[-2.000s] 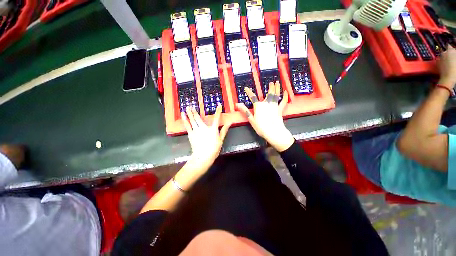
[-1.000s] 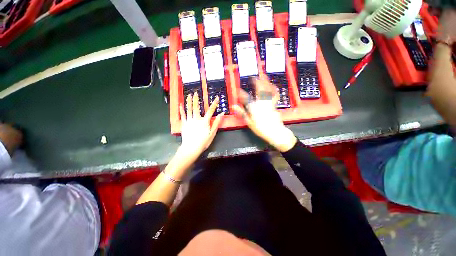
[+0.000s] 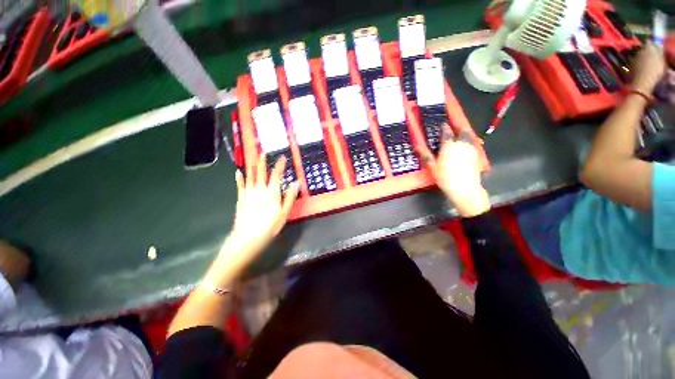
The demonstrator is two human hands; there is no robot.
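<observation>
A red phone tray (image 3: 348, 195) on the dark green bench holds two rows of open flip phones with white lit screens. My left hand (image 3: 259, 201) is spread at the tray's front left corner, fingertips over the keypad of the front left flip phone (image 3: 271, 133). My right hand (image 3: 457, 169) is at the front right, fingertips at the lower keypad of the front right flip phone (image 3: 430, 85), partly hiding it. Neither hand has lifted a phone. The keypads of the middle front phones, such as this flip phone (image 3: 363, 152), show uncovered.
A black smartphone (image 3: 201, 138) lies left of the tray near a grey post (image 3: 174, 55). A desk fan (image 3: 492, 70) and a red pen (image 3: 504, 106) are at the right. A person's arm (image 3: 618, 137) reaches to another red tray (image 3: 566, 107). Another person sits at the left.
My right hand has moved right, from the middle front phones to the front right phone. My left hand remains at the front left phone. The view has shifted and tilted.
</observation>
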